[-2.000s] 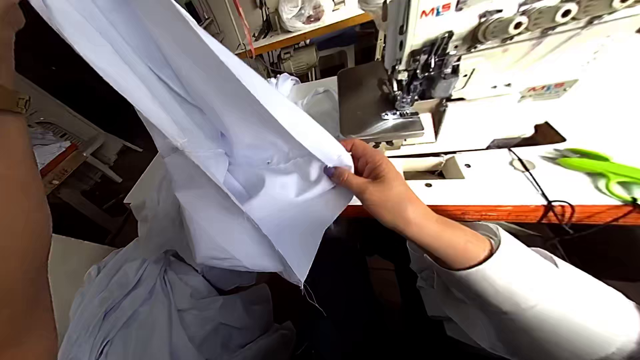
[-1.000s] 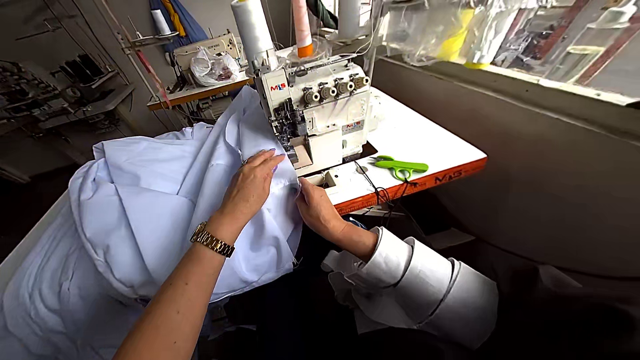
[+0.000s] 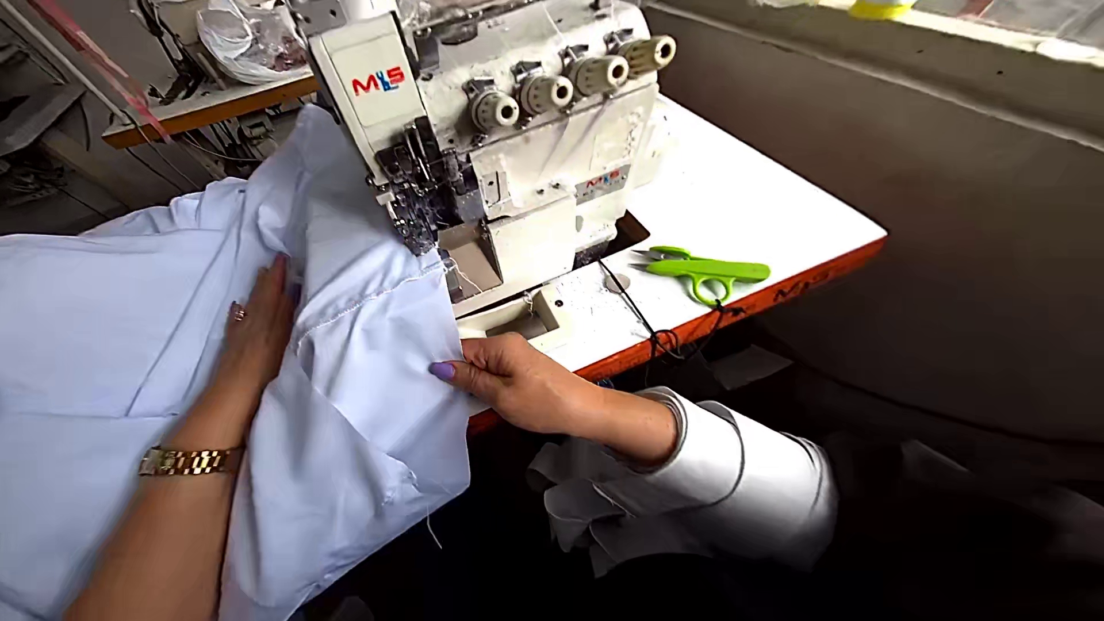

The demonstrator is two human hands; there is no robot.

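Observation:
Pale blue-white fabric lies in folds across the left and centre, its right edge under the needle area of an overlock sewing machine. A stitched seam crosses it below the presser foot. My right hand pinches the fabric's right edge between thumb and fingers, just in front of the machine. My left hand, with a ring and a gold watch, rests on the cloth with fingers extended; some fingertips are hidden in a fold. A loose thread hangs from the lower edge.
Green thread snips on a black cord lie on the white table with an orange-red edge, right of the machine. A plastic bag sits on another table behind left. A wall with a ledge stands at the right.
The fabric, held up in front of the machine two seconds ago, now lies with its edge at the needle area. My left hand has moved back from the machine since one second ago. The view has shifted.

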